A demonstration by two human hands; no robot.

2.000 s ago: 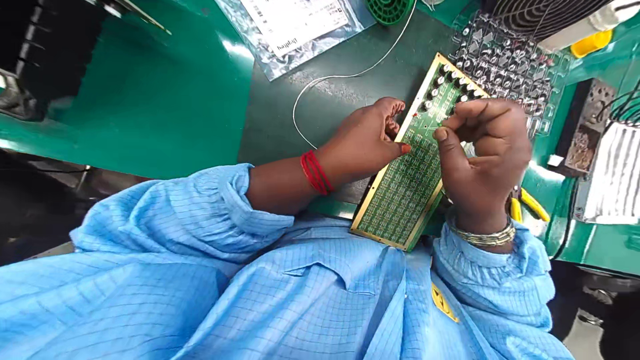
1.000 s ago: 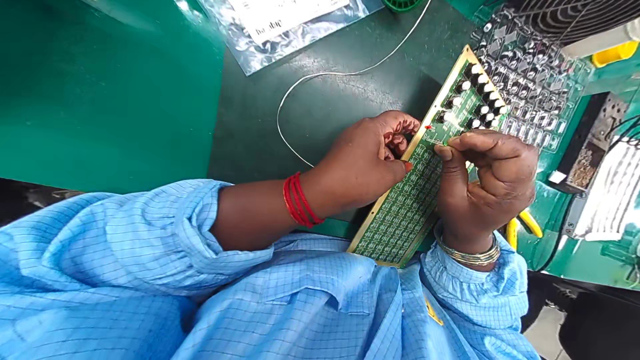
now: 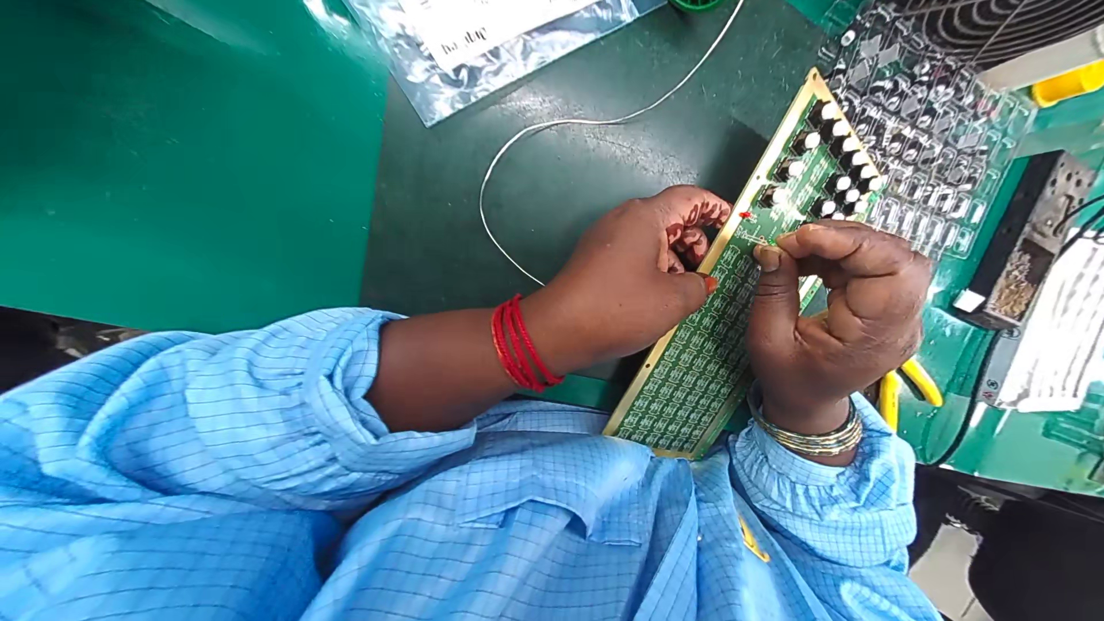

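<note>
A long green printed circuit board [image 3: 699, 366] with a yellowish border stands tilted, its lower end against my blue checked smock. My left hand [image 3: 647, 259] grips its left edge, thumb on the face and fingers curled behind. Black components with white round tops [image 3: 806, 142] fill the far end of the board, and a small red part [image 3: 745, 215] sits just below them. My right hand [image 3: 832, 302] is over the board's right side, thumb and forefinger pinched together at its face on a tiny part with thin leads [image 3: 759, 239], mostly hidden by the fingertips.
A clear plastic tray of components [image 3: 931, 129] lies beyond the board. To the right are a metal-and-black box [image 3: 1018, 241] and yellow-handled pliers [image 3: 921, 382]. A thin white wire [image 3: 552, 123] curls over the dark mat, below a silvery bag [image 3: 492, 73]. A fan grille [image 3: 1009, 26] is at the top right.
Both hands have stayed at the board, the right fingertips still pinched near its face. The board looks more steeply tilted than two seconds ago. The view has moved somewhat.
</note>
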